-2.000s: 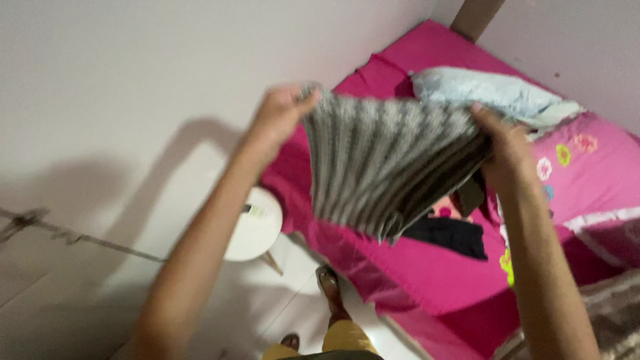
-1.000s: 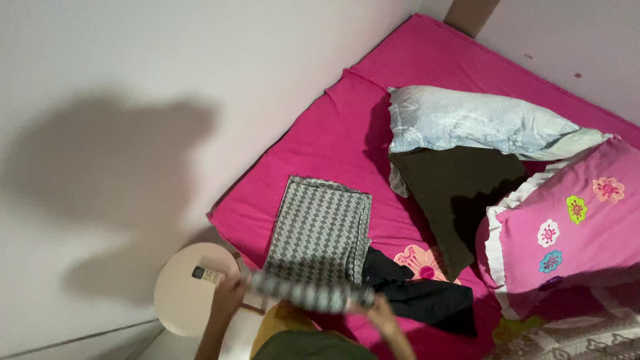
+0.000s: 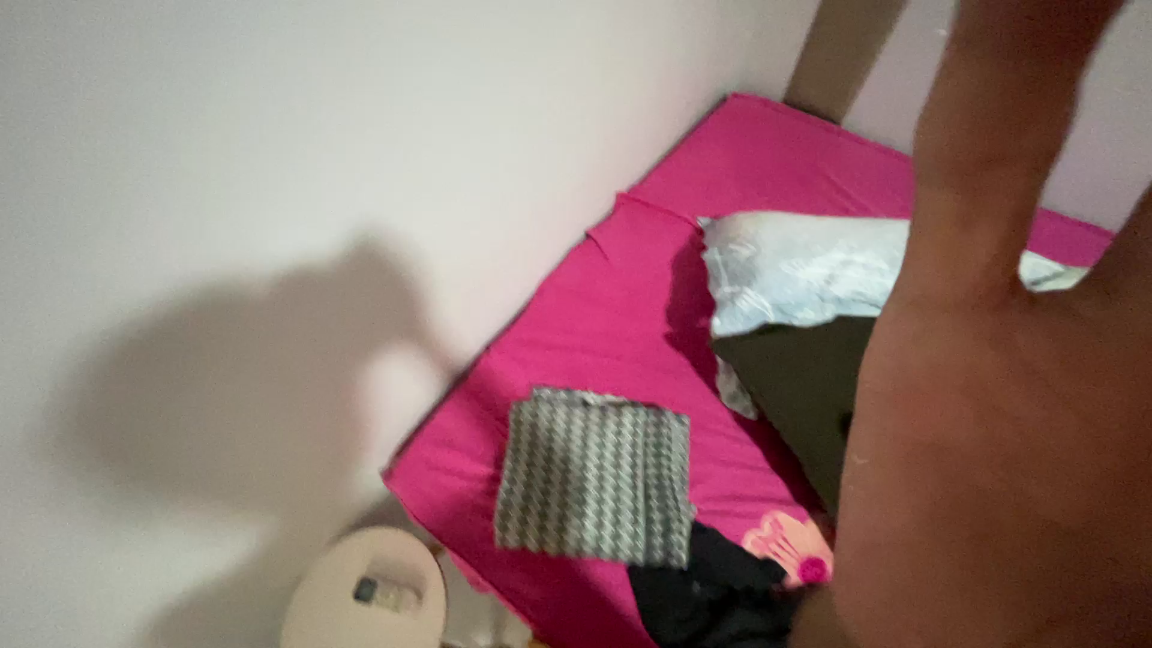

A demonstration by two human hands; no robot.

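Note:
My right hand [image 3: 999,432] fills the right side of the view, very close to the camera. Its fingers point up and stand apart, nothing shows in it, and the fingertips are cut off by the frame. My left hand is out of view. A folded grey-and-white patterned cloth [image 3: 594,481] lies flat on the pink bedsheet [image 3: 603,306], left of my right hand. Black fabric [image 3: 711,589] touches its lower right corner. Beyond lie a dark olive cloth [image 3: 801,387] and a pale blue-white pillow [image 3: 801,265], both partly hidden by my right hand.
A round pale stool or small table [image 3: 360,549] stands beside the bed's near left corner, bearing a small remote-like device [image 3: 387,594]. A white wall [image 3: 315,135] runs along the bed's left side. A brown post or strip [image 3: 841,58] rises behind the bed's far edge.
The patterned cloth, held up between both hands two seconds ago, now lies folded smaller on the bed. My right hand has risen close to the camera; my left hand has left the view.

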